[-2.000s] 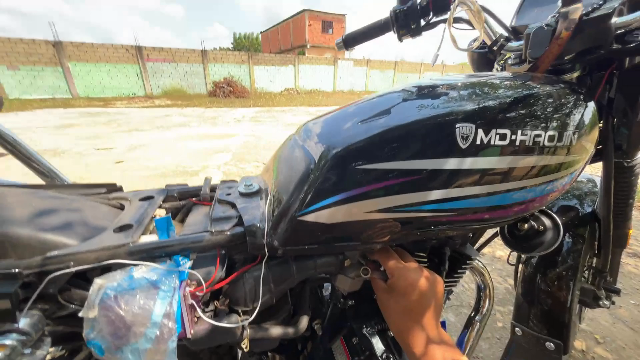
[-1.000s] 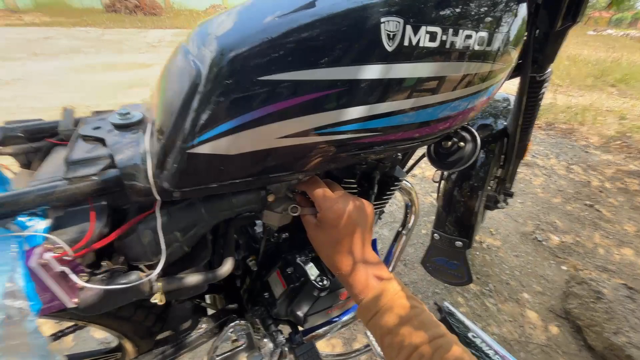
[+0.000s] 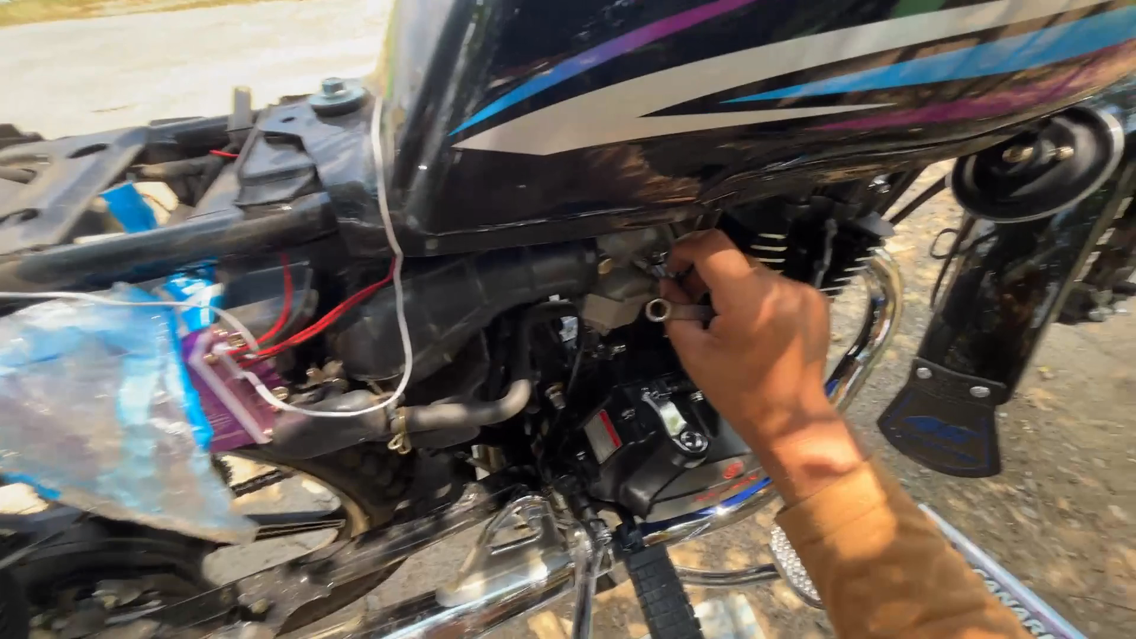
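Note:
My right hand reaches in from the lower right, its fingers curled around a small metal ring-ended wrench. Its fingertips are at the metal carburetor, under the black motorcycle fuel tank; what they touch there is partly hidden. A black rubber intake duct runs left from the carburetor. Right of the hand are the finned engine cylinder and, below it, the black engine cover. My left hand is out of view.
A white wire and red wires hang beside a purple part and a clear plastic bag. The bare frame shows at left. A round horn and a mudguard flap are at right, near a chrome exhaust pipe.
The view has moved down and closer to the engine. My right hand stays at the carburetor with the wrench.

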